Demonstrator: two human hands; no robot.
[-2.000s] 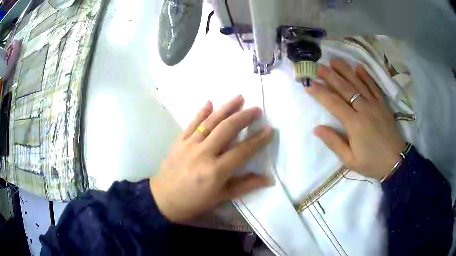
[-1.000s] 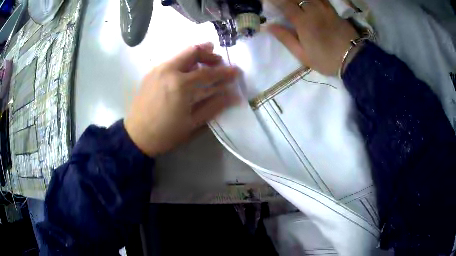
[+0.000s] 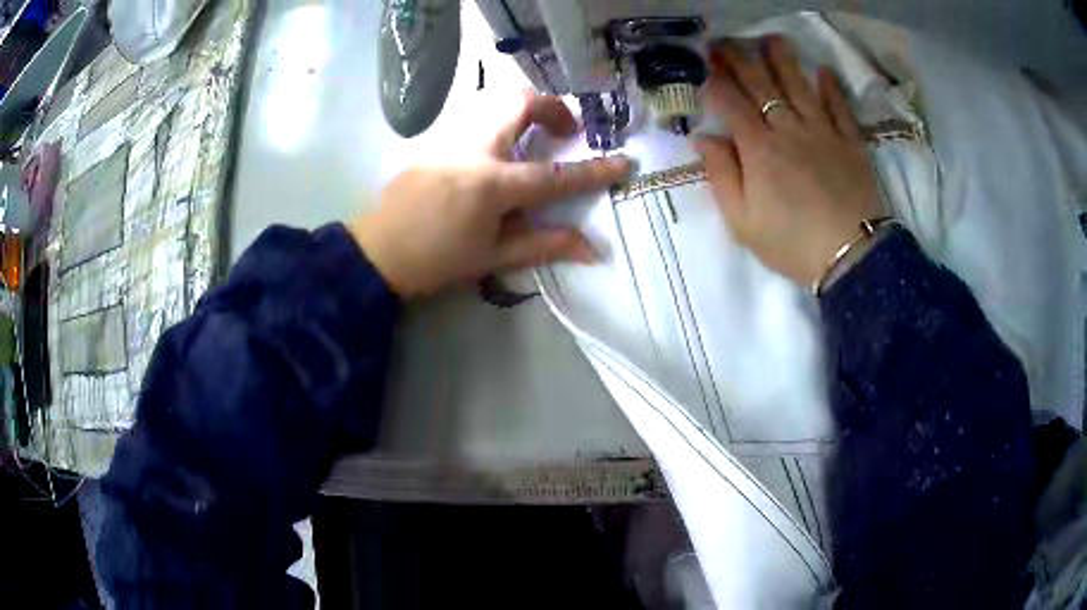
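A white garment piece (image 3: 763, 358) with thin dark stitch lines lies under the sewing machine head and hangs over the table's front edge. A brown-edged seam (image 3: 664, 180) runs across it just right of the presser foot (image 3: 604, 129). My left hand (image 3: 489, 215) lies on the cloth left of the foot, index fingertip close to the foot, fingers apart. My right hand (image 3: 793, 155) lies flat on the cloth, right of the thread tension dial (image 3: 677, 105), fingers spread. The needle point cannot be made out.
A plaid cloth (image 3: 143, 238) lies at the left. A grey-green oblong lamp (image 3: 420, 66) hangs left of the head. A ruler tape (image 3: 584, 480) runs along the table's front edge. More white cloth (image 3: 1013, 215) lies at the right.
The garment has moved up towards the machine, bringing the brown-edged seam beside the foot. My left hand has moved up to the foot. My right hand has shifted slightly left with the cloth.
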